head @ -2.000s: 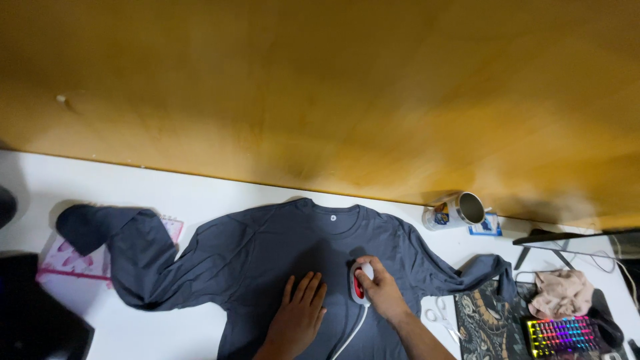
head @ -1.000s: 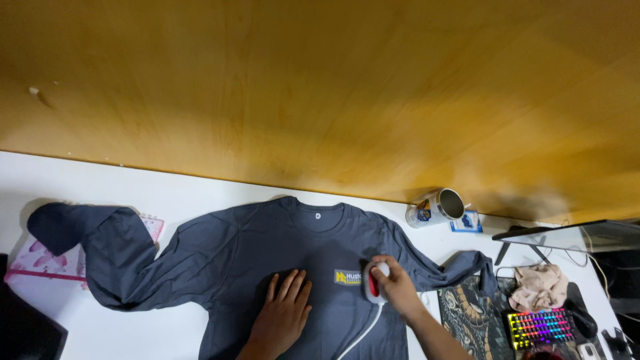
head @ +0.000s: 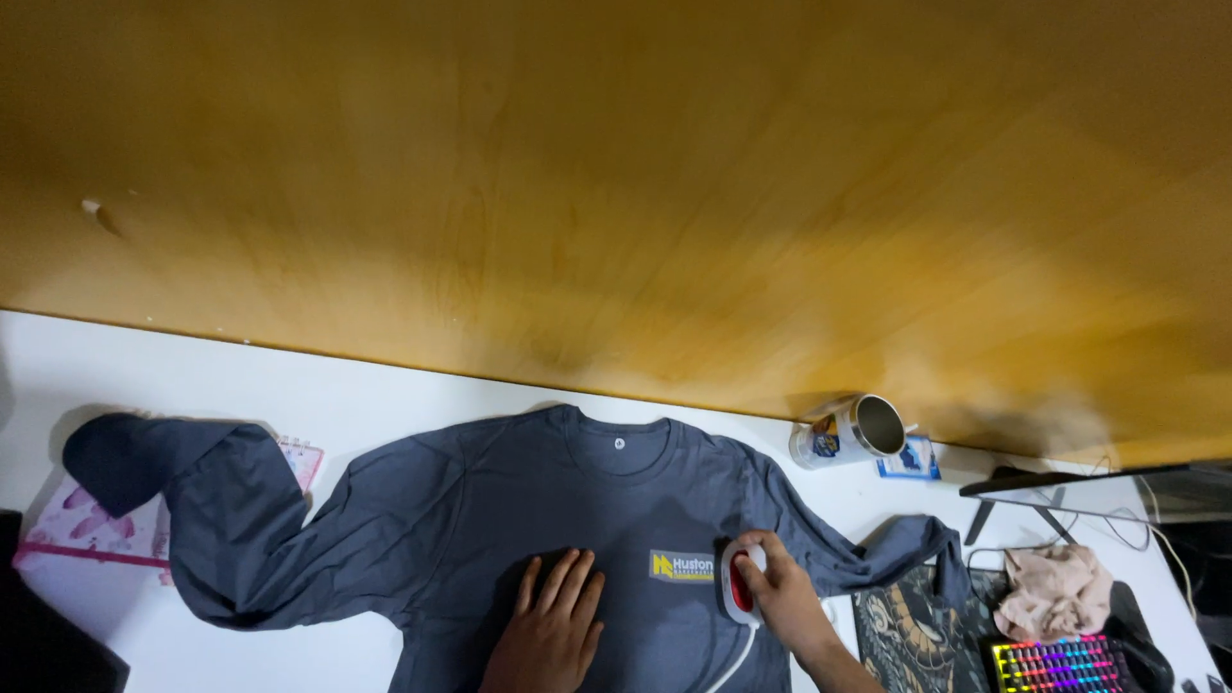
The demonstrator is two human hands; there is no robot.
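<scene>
A dark grey long-sleeved shirt (head: 616,510) lies spread on the white desk, its collar toward the wooden panel. On its chest is a yellow and white printed logo (head: 681,566) bearing writing. My right hand (head: 782,587) grips a small white and red corded iron (head: 741,582), which rests on the shirt just right of the logo. A white cord runs down from it. My left hand (head: 551,616) lies flat on the shirt, left of the logo, fingers spread, holding nothing.
A wooden panel (head: 616,212) rises behind the desk. A metal mug (head: 852,430) stands beyond the right shoulder, near a blue packet (head: 909,459). Rightward are a monitor (head: 1078,496), a crumpled beige cloth (head: 1054,589), a patterned mat (head: 910,626) and a lit keyboard (head: 1059,666). A pink notebook (head: 91,529) lies under the left sleeve.
My right hand has moved the iron to the right across the chest, and the logo has come into view beside it. My left hand stays flat on the shirt.
</scene>
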